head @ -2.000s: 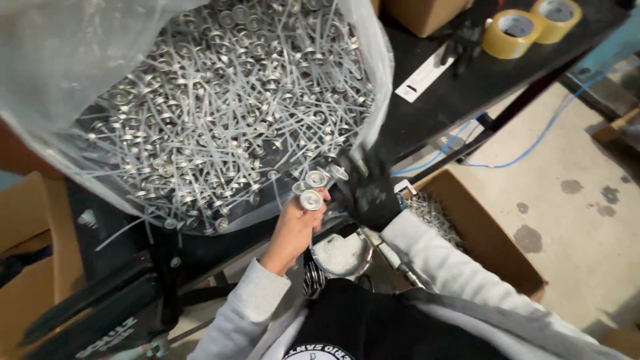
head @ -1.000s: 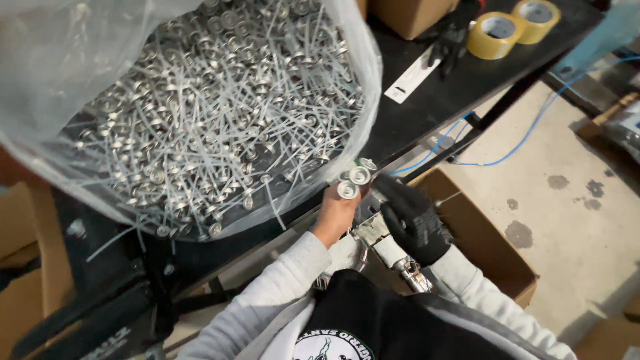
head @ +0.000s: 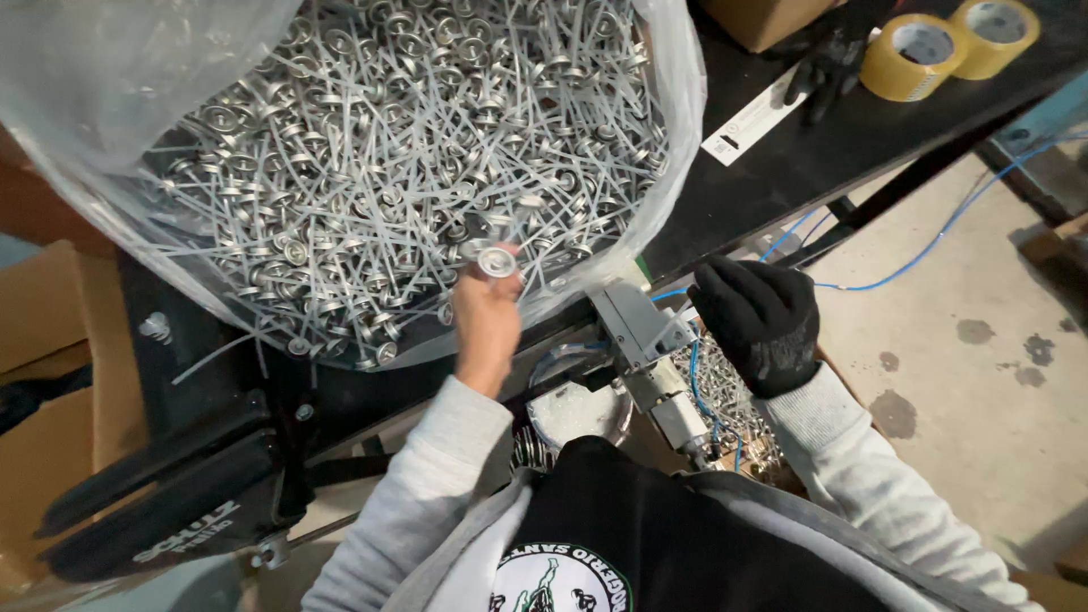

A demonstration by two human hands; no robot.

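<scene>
My bare left hand (head: 488,327) is at the near edge of a clear plastic bag (head: 680,161), its fingers closed on a metal valve cup (head: 496,263). The bag holds a large pile of aerosol valves with thin dip tubes (head: 408,170). My right hand (head: 756,323), in a black knit glove, is bent beside a grey metal pneumatic device (head: 633,327); a thin translucent tube shows by its fingertips, but whether it is gripped is unclear. Below the device, more valves (head: 731,382) lie in a cardboard box.
Two rolls of yellow tape (head: 914,55), a black glove (head: 833,68) and a white card (head: 752,119) lie on the black table (head: 765,191). A white tub (head: 582,412) is below the table edge. A black vise-like fixture (head: 170,501) stands left; a blue hose (head: 926,246) crosses right.
My left hand has moved left, over the bag's near edge, away from my right hand. The two were close together before. The grey device now shows between them.
</scene>
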